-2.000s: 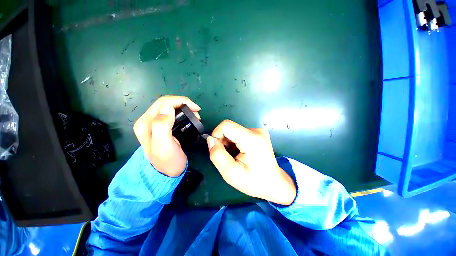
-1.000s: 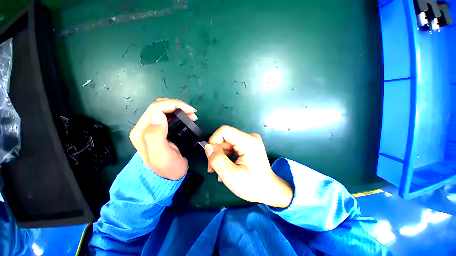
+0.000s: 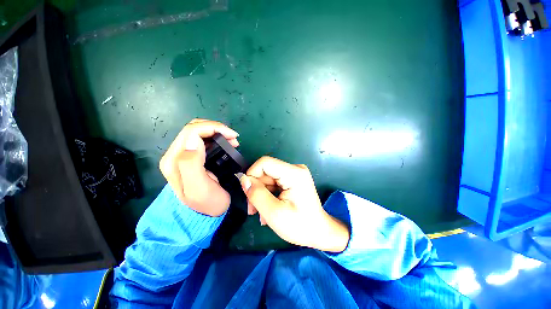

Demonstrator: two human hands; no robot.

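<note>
My left hand [image 3: 196,166] holds a black plastic housing [image 3: 225,154] above the green bench mat, with the fingers wrapped over its far side. The housing is tilted, with its recessed face showing. My right hand [image 3: 290,202] is at the housing's near right corner, thumb and index finger pinched together. A tiny pale, shiny bit [image 3: 240,175] shows at those fingertips against the housing's edge. Whether it is a separate piece is too small to tell. The housing's underside is hidden by my left palm.
A black tray [image 3: 54,181] with a clear plastic bag [image 3: 11,130] is at left. A dark crumpled bundle [image 3: 109,169] lies beside it. A blue bin [image 3: 498,121] at right holds black parts with silvery ends [image 3: 524,17]. The green mat [image 3: 362,60] has small dark scraps.
My right hand has shifted slightly left along the housing's near edge. The pale bit at the fingertips shows more clearly than two seconds ago. My left hand keeps its hold.
</note>
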